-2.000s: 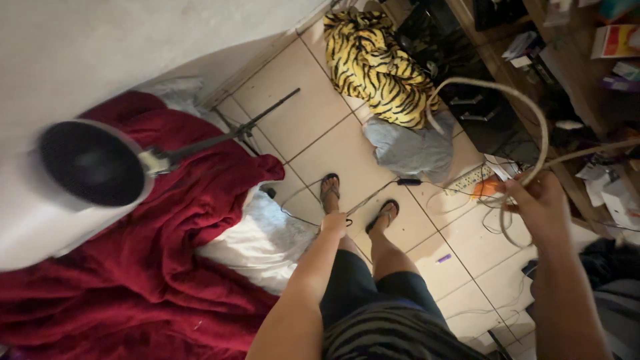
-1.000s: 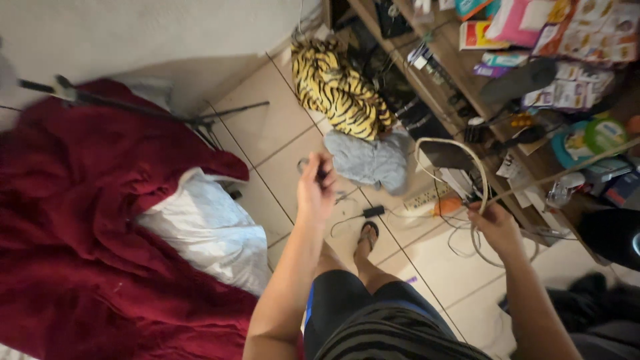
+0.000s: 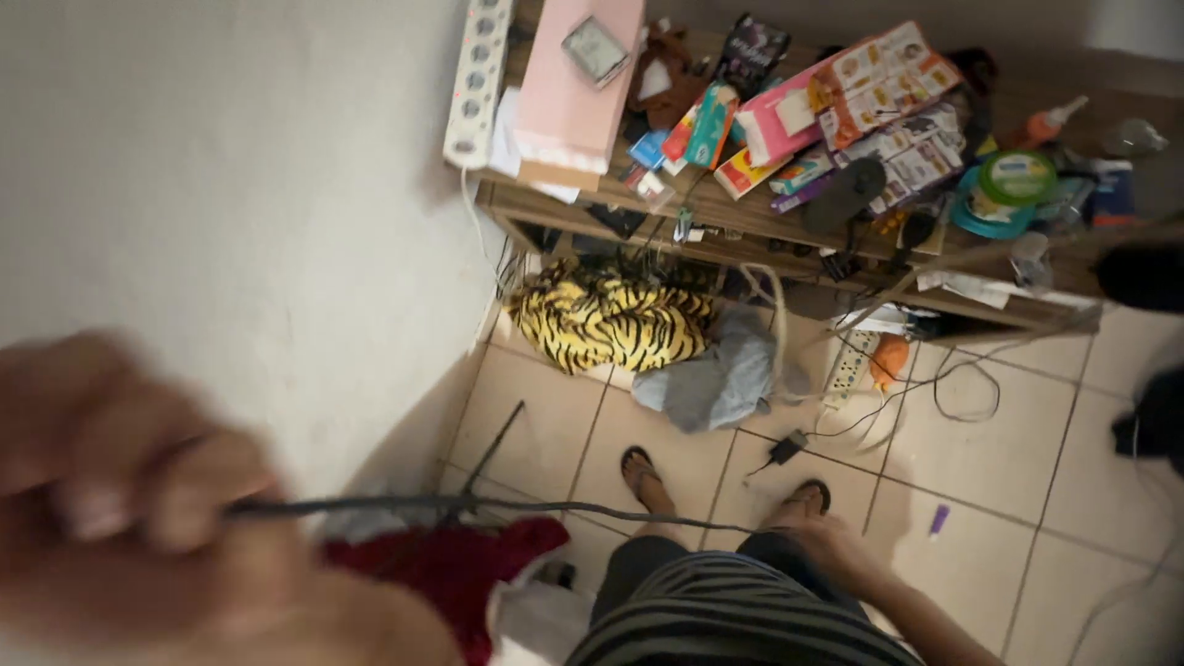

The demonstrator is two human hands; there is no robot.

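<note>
My left hand (image 3: 157, 499), large and blurred at the lower left, is closed around a thin black cable (image 3: 555, 506). The cable stretches across the view to my right hand (image 3: 823, 546), whose fingers meet its other visible part in front of my thighs; blur hides the exact grip. A beige cable (image 3: 779, 319) shows as a blurred loop above the floor, apart from both hands. A black adapter (image 3: 788, 448) with a thin cord lies on the tiles near my right foot.
A wooden shelf unit (image 3: 805, 231) holds packets, boxes and tubs. A power strip (image 3: 476, 92) stands by the wall; another strip (image 3: 849, 370) lies on the floor beside an orange object (image 3: 889, 361). Tiger-striped cloth (image 3: 615, 324), grey cloth (image 3: 712, 379) and a red blanket (image 3: 444, 573) lie around.
The view has turned strongly toward the shelf. My left hand has come close to the camera, with the black cable now stretched between the hands. My right hand has let go of the beige cable loop.
</note>
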